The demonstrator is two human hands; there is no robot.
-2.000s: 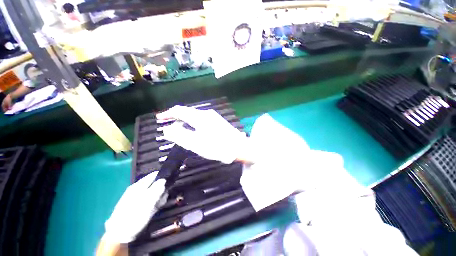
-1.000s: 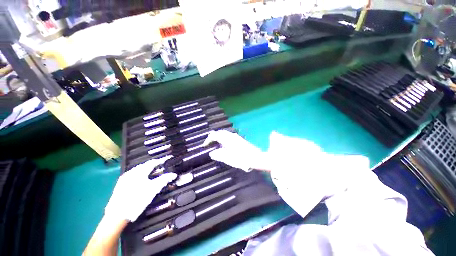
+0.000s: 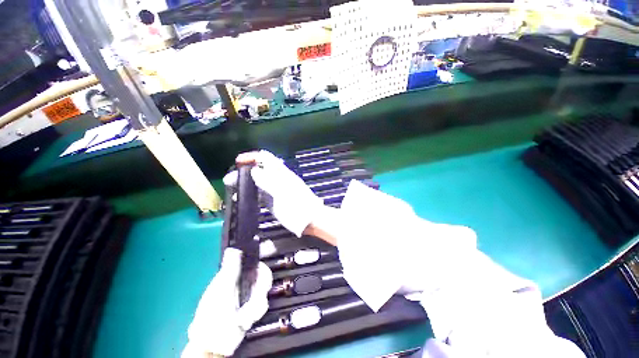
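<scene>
A black folded tripod [image 3: 245, 224] is held upright, slightly tilted, above the left part of a black slotted tray [image 3: 350, 333]. My left hand [image 3: 235, 301], in a white glove, grips its lower end. My right hand [image 3: 280, 192], in a white glove, is at its upper end, with the fingers around the brownish tip. Rod units with oval plates [image 3: 305, 317] lie in the tray rows, and more silvery rods show in the back rows. My hands and the tripod hide the tray's left middle part.
Black tray stacks stand at the left [image 3: 52, 280] and right [image 3: 595, 175] on the green-teal mat [image 3: 469, 196]. A metal post with a yellowish lower part [image 3: 183, 166] stands behind the tray. A white dotted sheet [image 3: 371, 59] hangs behind the bench. Dark blue items lie at the lower right.
The black tripod is now raised upright between both hands, off the tray rows. My right hand has moved to its top end. The whole view has shifted, with the scene further right.
</scene>
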